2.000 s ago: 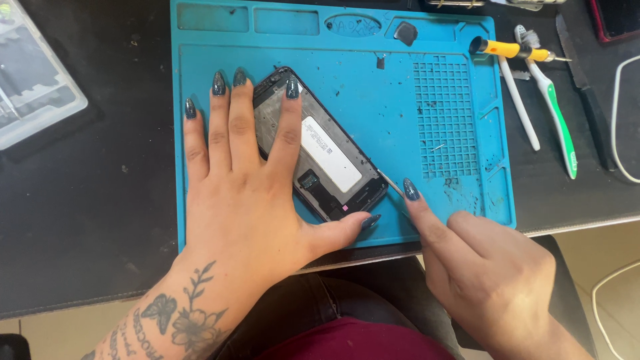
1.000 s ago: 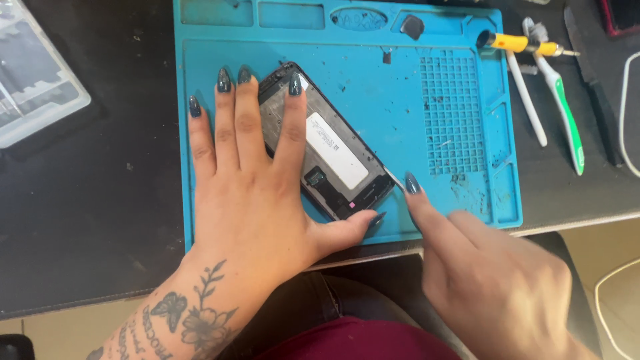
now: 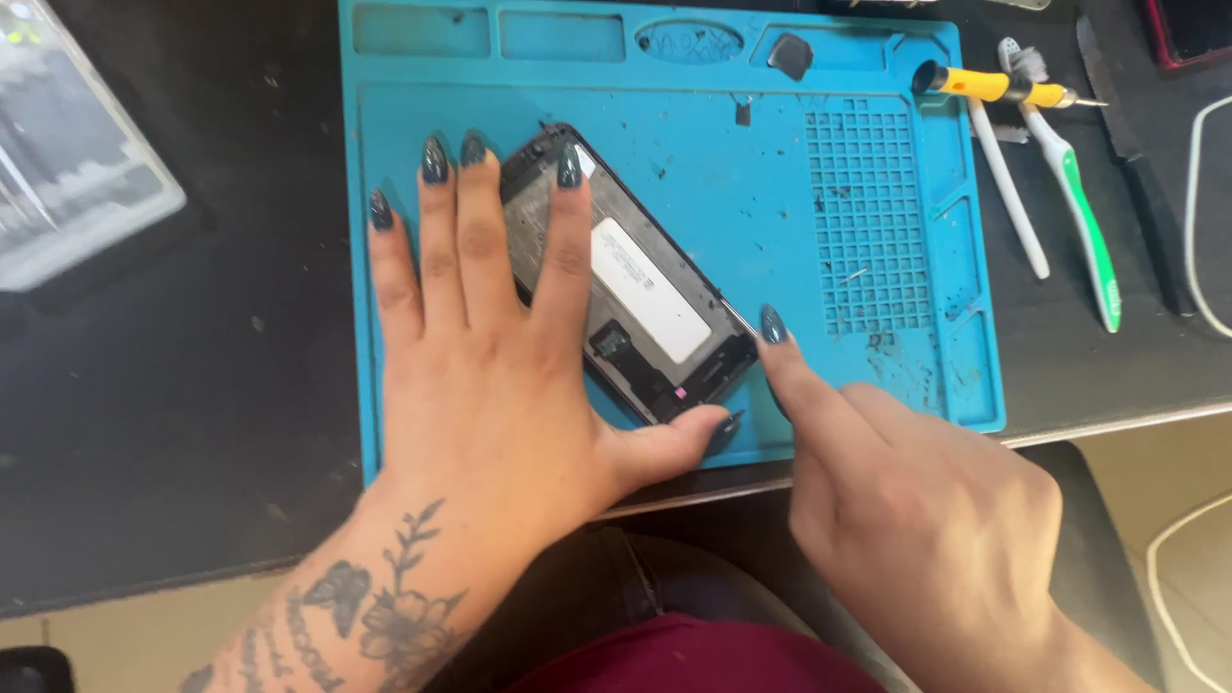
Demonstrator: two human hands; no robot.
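Observation:
An opened smartphone's frame (image 3: 628, 260), dark-rimmed with a grey inner plate and a white label (image 3: 651, 289), lies tilted on a blue silicone repair mat (image 3: 712, 183). My left hand (image 3: 500, 337) is spread over its left part, fingertips on the frame and mat, thumb by the lower end. My right hand (image 3: 895, 472) grips a thin metal tool (image 3: 739, 317), whose tip meets the phone's right long edge; its handle is hidden in the fist. A black flex cable (image 3: 626, 364) lies in the frame's lower part.
Right of the mat lie a yellow-and-black screwdriver (image 3: 996, 87), a white stick (image 3: 1009, 188), a green-and-white toothbrush (image 3: 1086, 226), a dark knife (image 3: 1141, 183) and a white cable (image 3: 1192, 202). A clear plastic case (image 3: 87, 144) lies at the upper left. Small black debris dots the mat.
The thin tool's tip has stayed near the phone's right edge, with my right hand shifting only slightly. My left hand keeps its place on the phone.

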